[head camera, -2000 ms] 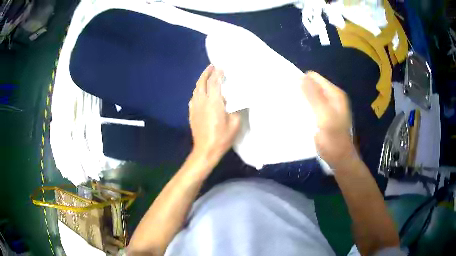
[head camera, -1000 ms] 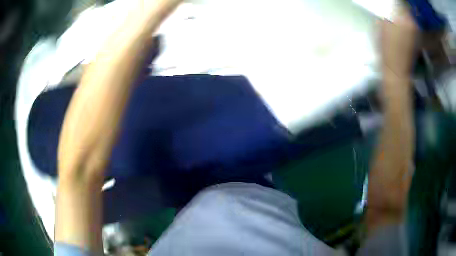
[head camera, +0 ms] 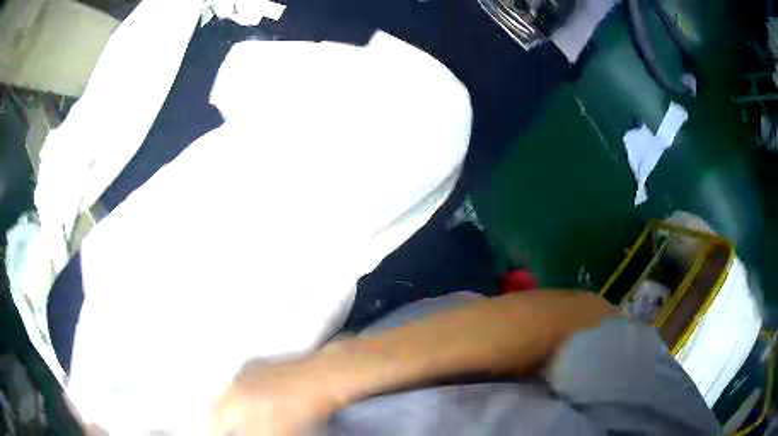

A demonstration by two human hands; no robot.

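Note:
A large white garment panel (head camera: 281, 170), strongly overexposed, lies spread over the dark navy pressing table (head camera: 512, 94). Its rounded end points to the upper right, and folded layers show along its lower right edge. My right hand (head camera: 269, 400) is blurred at the panel's lower edge, with the forearm crossing from the right; its fingers are washed out against the cloth, so its grip is unclear. A small skin-coloured patch at the bottom left edge may be my left hand (head camera: 88, 426), almost wholly cut off.
More white cloth (head camera: 128, 102) drapes along the left. A shiny metal object, probably the iron (head camera: 520, 19), is at the top, cut off. White scraps (head camera: 653, 149) lie on the green floor. A yellow-framed basket (head camera: 607, 285) is at the right, with a dark hose (head camera: 646, 51) above.
The view has swung round. The white panel, between both hands before, now lies spread over the table. My right arm now reaches leftward across my body; my left arm has left the picture almost entirely.

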